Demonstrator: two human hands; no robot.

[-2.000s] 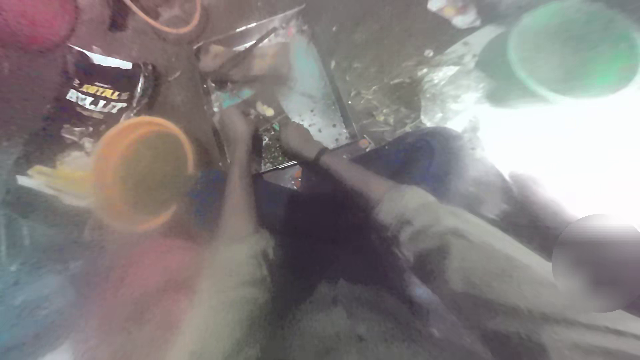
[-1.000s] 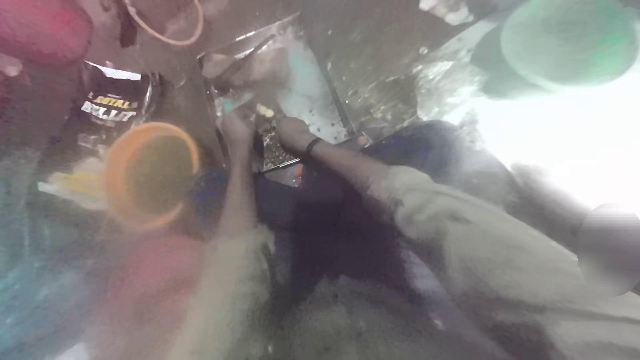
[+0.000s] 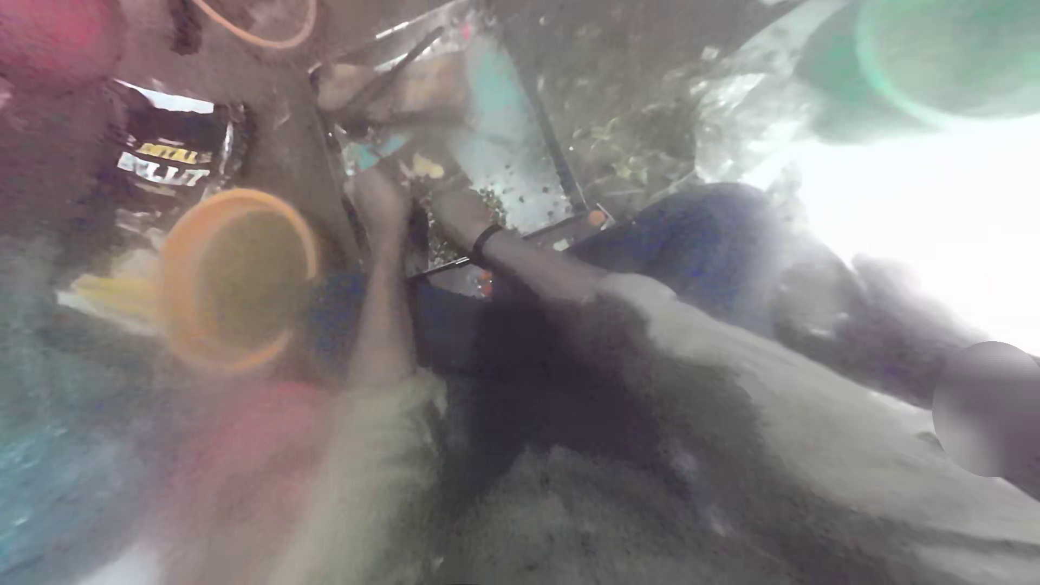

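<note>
Both my hands are over a rectangular framed tray or panel [image 3: 528,171] that lies in front of my knees. My left hand [image 3: 380,195] is at its left side, near a small turquoise piece [image 3: 378,153]. To its right, my right hand [image 3: 463,213], with a dark band on the wrist, is above dark granular bits [image 3: 443,248] at the near end. Pale yellowish pieces [image 3: 426,166] show between and just beyond the hands. A brownish, blurred shape [image 3: 398,89] covers the far part of the tray. The view is hazy, so whether the fingers grip anything is unclear.
An orange bucket [image 3: 175,284] with brownish contents stands at the left, beside a dark printed bag [image 3: 162,162] and a yellow-white item [image 3: 114,296]. Another orange rim [image 3: 276,41] is at the top left. A green tub [image 3: 869,65] and crumpled clear plastic [image 3: 723,122] are at the right.
Both hands stay over the near part of the tray, with only slight shifts. Nothing else has plainly moved.
</note>
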